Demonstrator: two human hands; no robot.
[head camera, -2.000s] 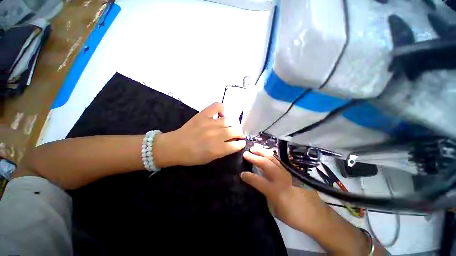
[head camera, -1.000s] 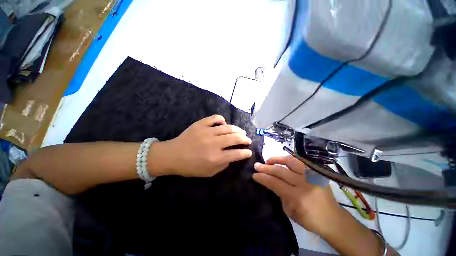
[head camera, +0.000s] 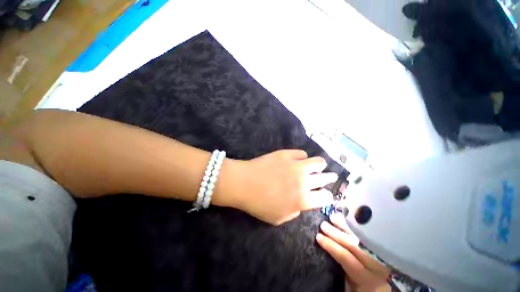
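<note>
A black garment panel (head camera: 228, 97) lies over the white machine table, its right edge running to the presser foot (head camera: 329, 210). My left hand (head camera: 279, 185), with a beaded bracelet at the wrist, lies palm down on the panel, fingertips just left of the foot. My right hand (head camera: 350, 251) is at the panel's right edge below the foot, fingers extended on the cloth, partly hidden by the machine head. The white head of the sewing machine (head camera: 433, 211) covers the lower right. The needle cannot be made out clearly.
The white table (head camera: 336, 57) has a blue edge strip (head camera: 114, 43) at upper left, with a brown board (head camera: 34, 63) beyond it. A dark item shows at the top left corner. A large dark shape (head camera: 462, 68), unclear, is at upper right. A small blue thing is at bottom left.
The view has turned, so the machine head's end now shows at lower right. Both hands remain by the foot; the panel's far corner appears higher and further right. The snips have left the view.
</note>
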